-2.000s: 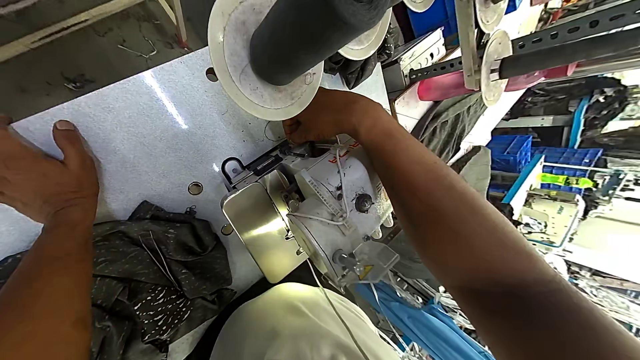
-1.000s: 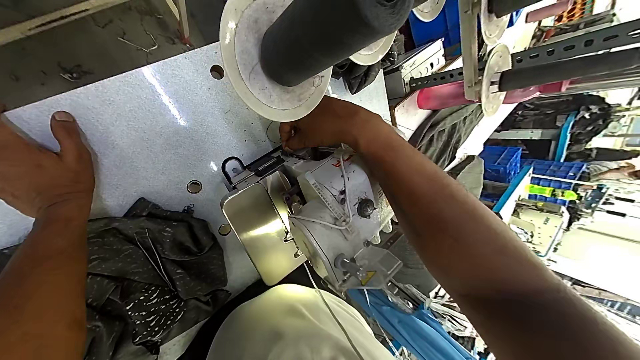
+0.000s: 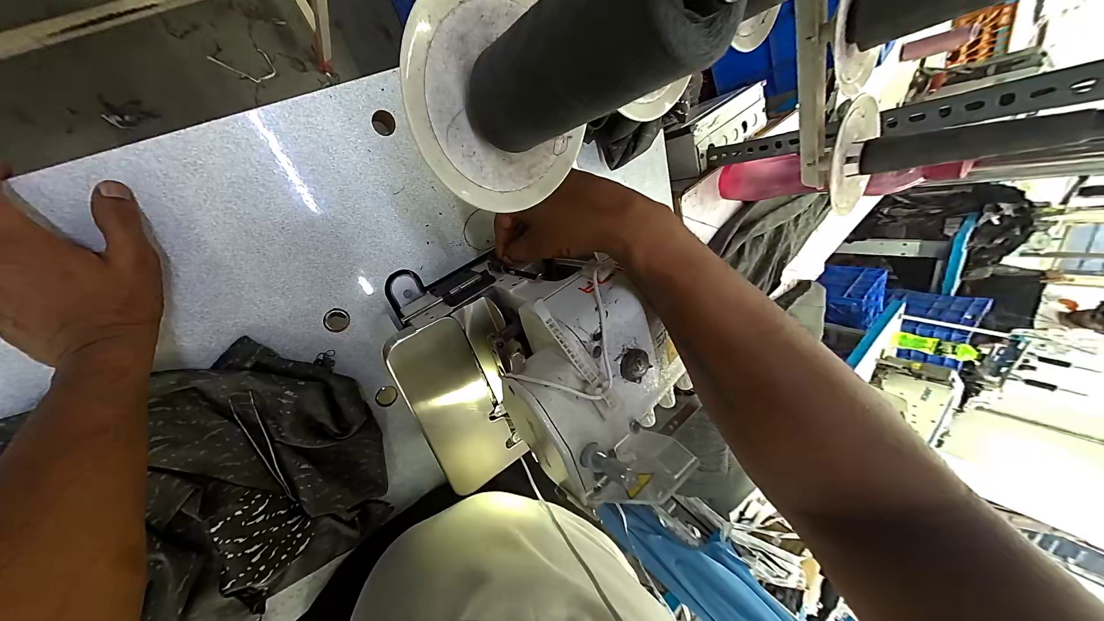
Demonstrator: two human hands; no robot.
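My left hand (image 3: 82,276) lies palm down on the speckled sewing table (image 3: 250,207), thumb spread from the fingers, with nothing seen in it. At the back edge of an overlock-type sewing machine (image 3: 578,362), beside its dark rail, my right hand (image 3: 552,226) has its fingers bent together; whether they pinch something small is not clear. The machine's metal plate (image 3: 448,401) faces me. Dark patterned fabric (image 3: 267,457) lies crumpled below my left hand. A cone of dark thread (image 3: 586,69) on a white disc partly covers my right hand.
A steel thread stand (image 3: 811,95) with further cones rises at the upper right. Pink cones (image 3: 768,178) and dark cloth lie behind it. Blue crates (image 3: 852,293) stand farther right. Blue cloth (image 3: 681,561) hangs below the machine. Round holes pierce the table.
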